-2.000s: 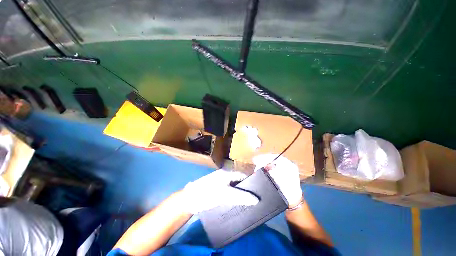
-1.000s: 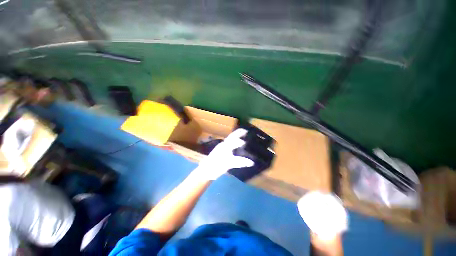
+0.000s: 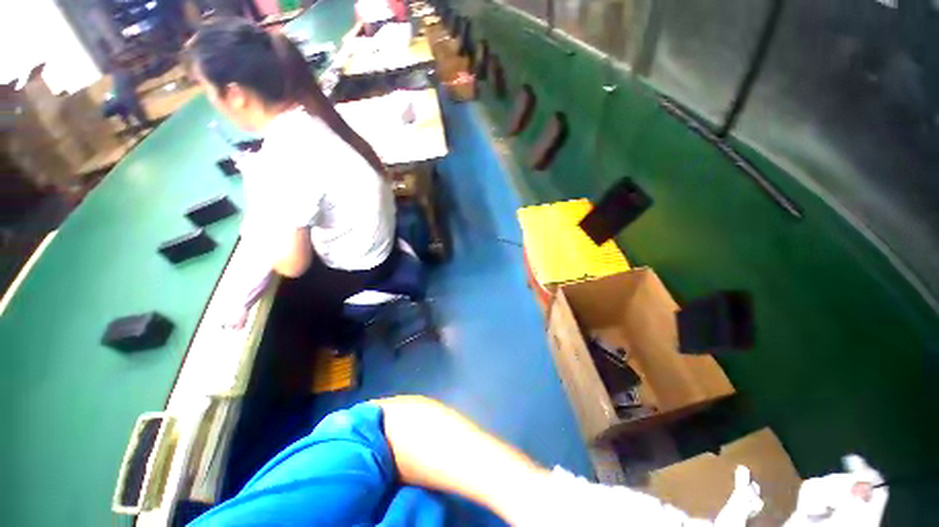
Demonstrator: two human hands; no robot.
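My left hand (image 3: pixel 628 508), in a white glove, reaches to the lower right and is partly cut off by the bottom edge. Another white gloved shape (image 3: pixel 839 499) at the lower right corner may be my right hand; its fingers and any hold are unclear. A small white shape (image 3: pixel 741 496) lies between them, a thumb or a loose glove. Below them is a brown cardboard surface (image 3: pixel 695 484). The open carton (image 3: pixel 577 360) holds dark pieces (image 3: pixel 616 373). A black box unit (image 3: pixel 716 321) stands on the right belt beside it.
Yellow ribbed tray (image 3: pixel 566 242) behind the open carton, with a black unit (image 3: pixel 616 209) at its edge. A co-worker (image 3: pixel 329 196) in white sits at the left belt (image 3: pixel 72 412), which carries several black units. Parts tray (image 3: pixel 142 463) at the lower left. Blue aisle floor between.
The view has swung left, bringing the co-worker and left belt in. My left hand has moved from the black unit beside the open carton to the lower right edge.
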